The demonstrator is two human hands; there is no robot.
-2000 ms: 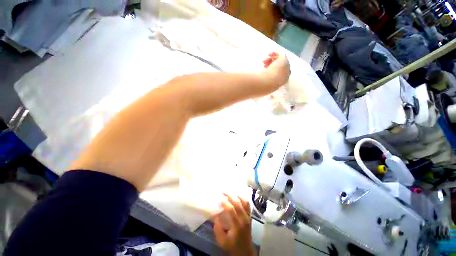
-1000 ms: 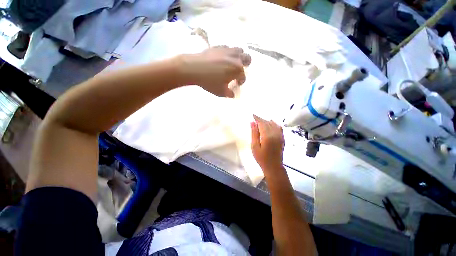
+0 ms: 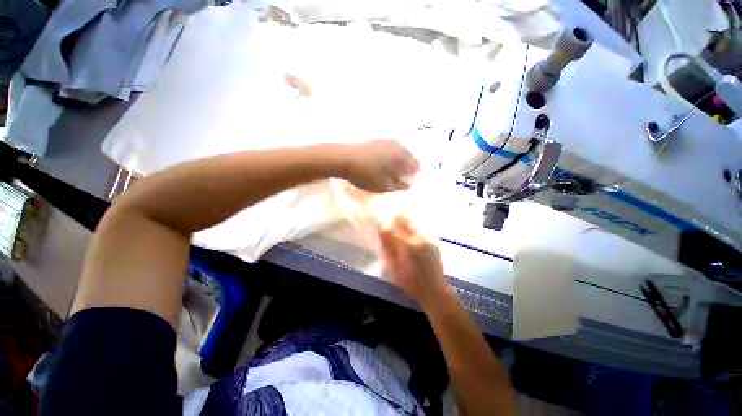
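A large white fabric panel [image 3: 220,106], partly overexposed, lies over the table left of the sewing machine head [image 3: 602,138]. My left hand [image 3: 384,165] is closed on the cloth left of the needle area, its fingertips curled. My right hand [image 3: 411,253] is nearer the table's front edge, slightly blurred, with its fingers on a fold of the same cloth. The two hands are close together but apart. The dark grey cylinder [image 3: 495,215] hangs beneath the head, right of both hands. The presser foot is not clearly visible.
A cream card [image 3: 543,294] lies right of the hands. Thread snips [image 3: 661,309] lie at the table's right. A ruler strip [image 3: 480,303] runs along the front edge. Grey-blue cut pieces [image 3: 89,49] are heaped at far left. A blue basket [image 3: 224,317] stands below the table edge.
My left hand has moved down and slightly right, toward the front edge. My right hand has moved left and down. The panel has shifted with them, and the view has turned, showing more of the machine.
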